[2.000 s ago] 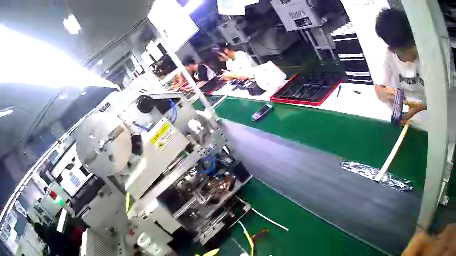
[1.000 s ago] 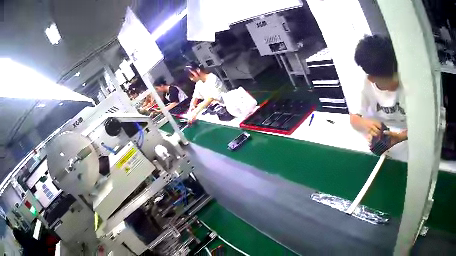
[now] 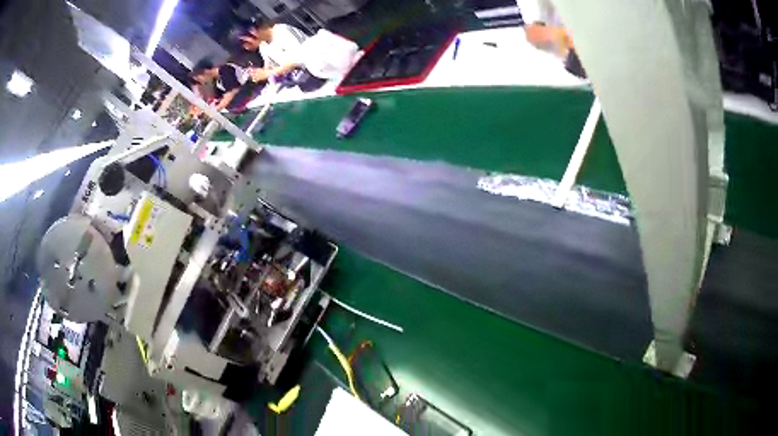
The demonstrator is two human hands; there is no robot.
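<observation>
Neither of my hands is in view. Nearest in front of me, a white sheet [image 3: 354,415] is cut off by the bottom edge. To its right lies a dark thin frame part [image 3: 435,415], also partly cut off, on the green mat [image 3: 529,375]. A small yellow item [image 3: 285,399] lies left of the sheet. A yellow cord [image 3: 343,368] curves beside the machine, and a thin white rod [image 3: 367,315] sticks out from the machine over the mat.
A grey-white machine with a reel [image 3: 81,266] stands at left. The dark conveyor belt [image 3: 444,230] runs beyond the mat. A pale post [image 3: 661,196] rises at right. Across the belt are a phone-like unit [image 3: 354,117], a red-rimmed tray [image 3: 392,86], crinkled plastic [image 3: 512,186] and several people.
The view has tilted down and turned, bringing the near mat, white sheet and frame part into sight. The hand at the lower right edge two seconds ago is out of view.
</observation>
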